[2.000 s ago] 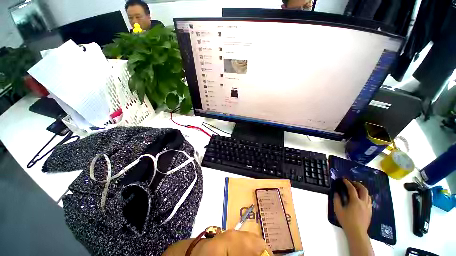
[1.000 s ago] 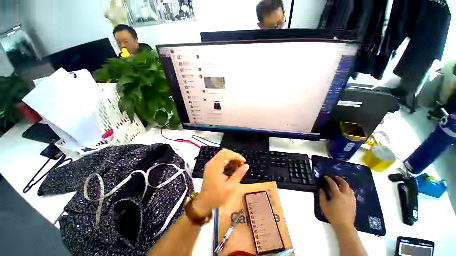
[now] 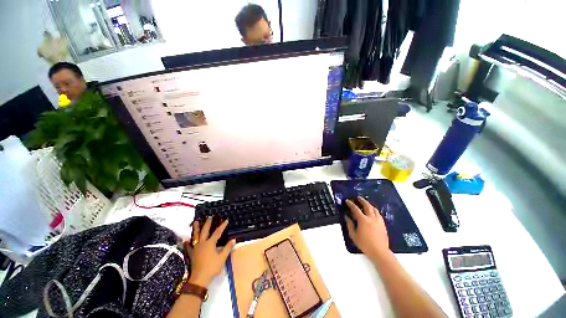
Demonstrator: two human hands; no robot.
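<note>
My left hand [image 3: 208,251] lies with its fingers spread on the left end of the black keyboard [image 3: 273,210]. It holds nothing. My right hand [image 3: 367,228] covers the mouse on the dark mouse pad [image 3: 397,214]; the mouse is mostly hidden under it. The large monitor [image 3: 242,112] shows a white chat window with small pictures. The smartphone [image 3: 291,277], its screen lit pale pink, lies on the tan notebook [image 3: 248,261] below the keyboard. Small silvery snips [image 3: 256,298] lie beside the phone.
A speckled dark garment [image 3: 118,254] with a whitish tape lies at left. A plant [image 3: 93,143] and white basket [image 3: 74,192] stand behind it. At right are a calculator [image 3: 476,282], stapler [image 3: 442,205], yellow tape roll [image 3: 397,168] and blue bottle [image 3: 458,138]. Two people sit behind the monitor.
My left hand has come down from above the notebook onto the keyboard's left end, fingers spread. My right hand stays on the mouse. The view has turned right, showing the whole bottle and more calculator.
</note>
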